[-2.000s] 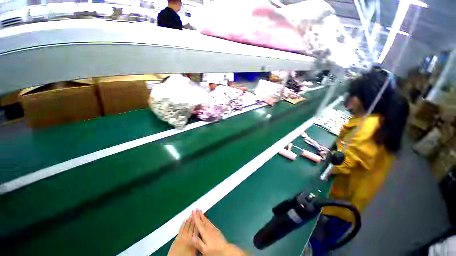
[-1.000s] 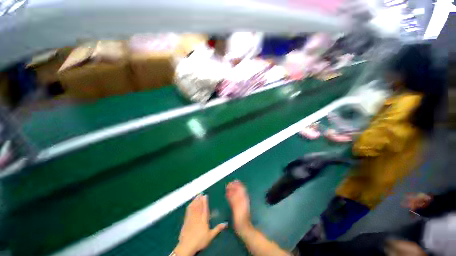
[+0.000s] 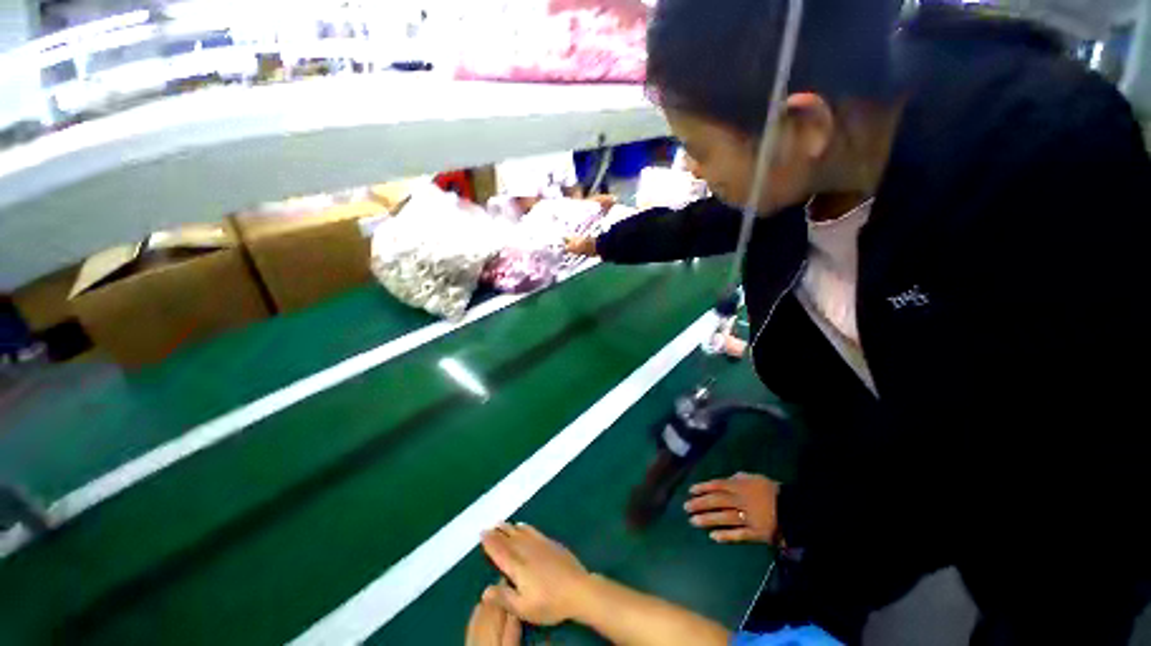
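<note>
My right hand (image 3: 540,574) lies low in the centre over the green work surface (image 3: 606,549), its fingers bent towards the white edge strip (image 3: 505,505). My left hand (image 3: 495,621) is just below it, cut off by the bottom edge. The hands touch or overlap; no held object can be made out, and the fingertips are partly hidden. A black electric screwdriver (image 3: 669,461), somewhat blurred, hangs or rests tilted to the right of my hands, under a thin hanging line.
A person in a black jacket (image 3: 972,328) leans in from the right, one hand (image 3: 738,507) flat by the screwdriver, the other arm across the conveyor (image 3: 366,454) to a bag of pink parts (image 3: 524,268). A bag of cream parts (image 3: 436,252), cartons (image 3: 177,297) and an overhead shelf (image 3: 316,158) lie beyond.
My hands, apart one second ago, have come together. The person in black has leaned in from the right and reached across the line, and the person in yellow no longer shows.
</note>
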